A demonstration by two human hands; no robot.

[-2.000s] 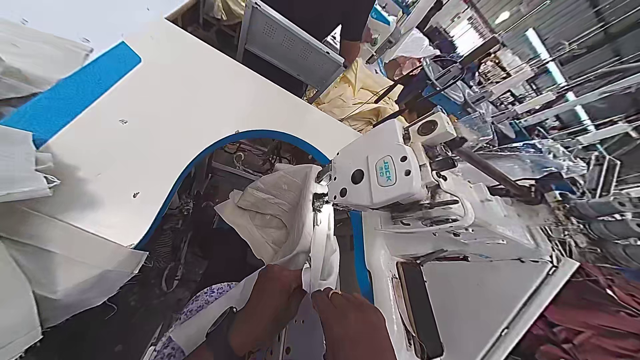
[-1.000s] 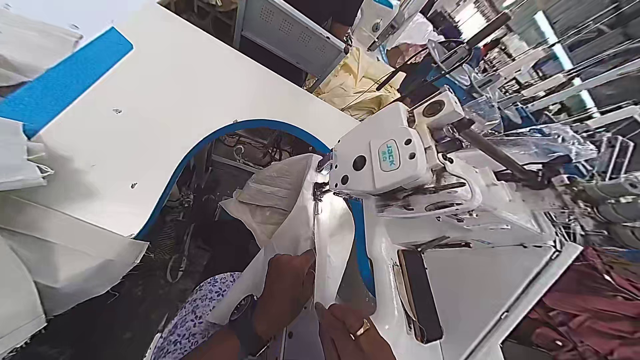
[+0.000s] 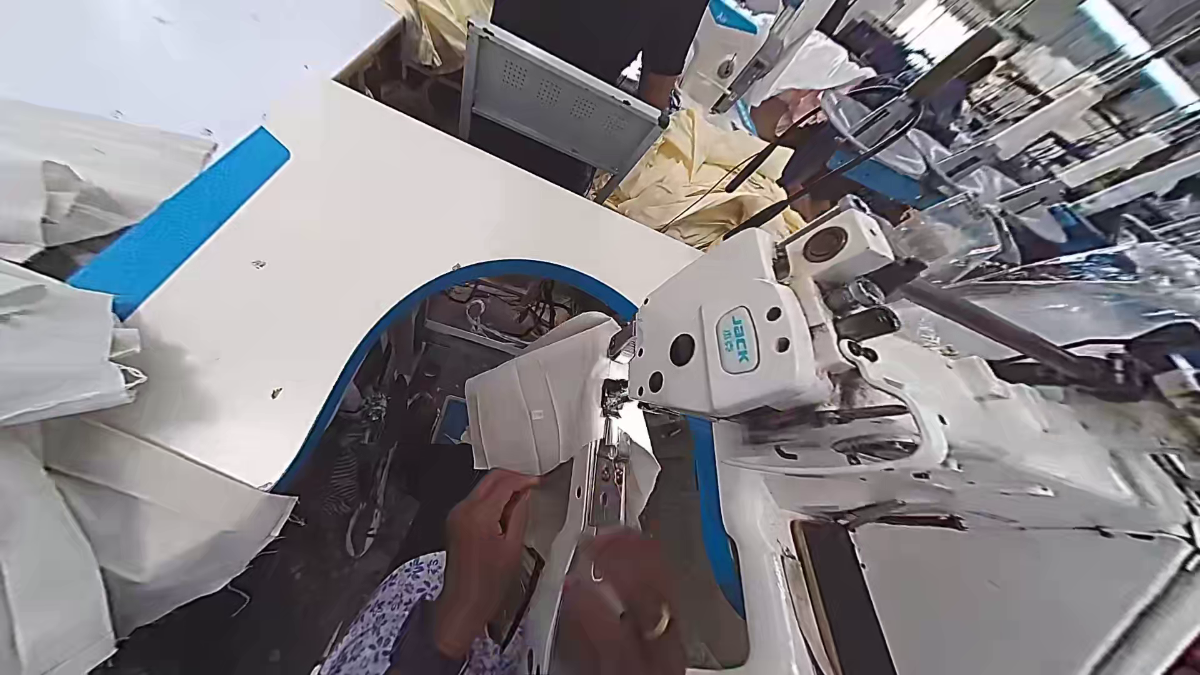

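A white Jack industrial sewing machine head (image 3: 731,328) stands right of centre, over a narrow metal arm (image 3: 609,469). Light cream fabric (image 3: 539,398) lies around the far part of that arm, under the needle area. My left hand (image 3: 487,553) is at the fabric's near edge, fingers bent; whether it pinches the cloth is not clear. Blurred, my right hand (image 3: 623,600), with a ring, is over the near part of the arm; its fingertips and anything in them cannot be made out.
The white table (image 3: 375,206) has a blue-edged curved cutout. Cream fabric pieces (image 3: 169,506) hang over its left side. Beyond are a grey metal panel (image 3: 562,98), yellow cloth (image 3: 703,178) and a person's dark-clothed arm. A thread stand and hoses rise at right.
The fabric has shifted away from me and now bunches around the far part of the arm. My hands were close together on a long strip of it; now the near part of the arm shows bare.
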